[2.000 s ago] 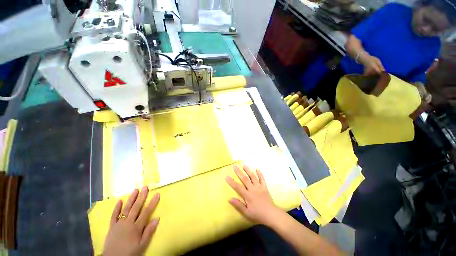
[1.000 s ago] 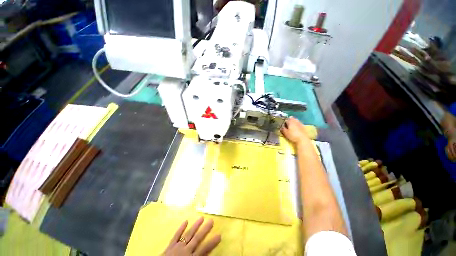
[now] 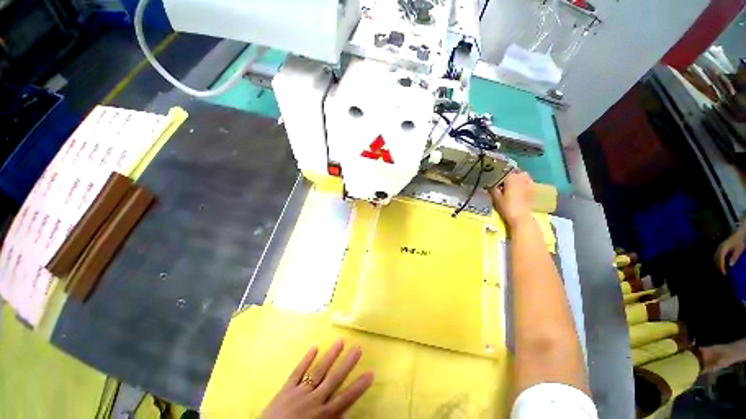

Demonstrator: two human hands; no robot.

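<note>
A yellow panel (image 3: 409,372) covers the near part of the table. My left hand (image 3: 315,385) lies on it, palm down, fingers apart, cut off by the bottom edge. The sewing template (image 3: 433,278) with its yellow flap and small black writing lies beyond the panel, its back edge under the white sewing head (image 3: 378,123). My right hand (image 3: 514,196) is at the right end of the metal template clamp (image 3: 470,168); its fingers are bent and partly hidden, so I cannot tell whether they grip anything.
Loose brown strips (image 3: 102,237) lie on a printed sheet (image 3: 61,196) at left. A yellow roll (image 3: 544,198) is beside my right wrist. Finished panels (image 3: 654,331) are bundled at right, where another person's hand (image 3: 724,356) reaches in. A blue bin (image 3: 33,131) stands at far left.
Since two seconds ago my right hand has moved from the yellow panel to the clamp's right end. My left hand remains on the panel. The view has shifted, showing the strips at left.
</note>
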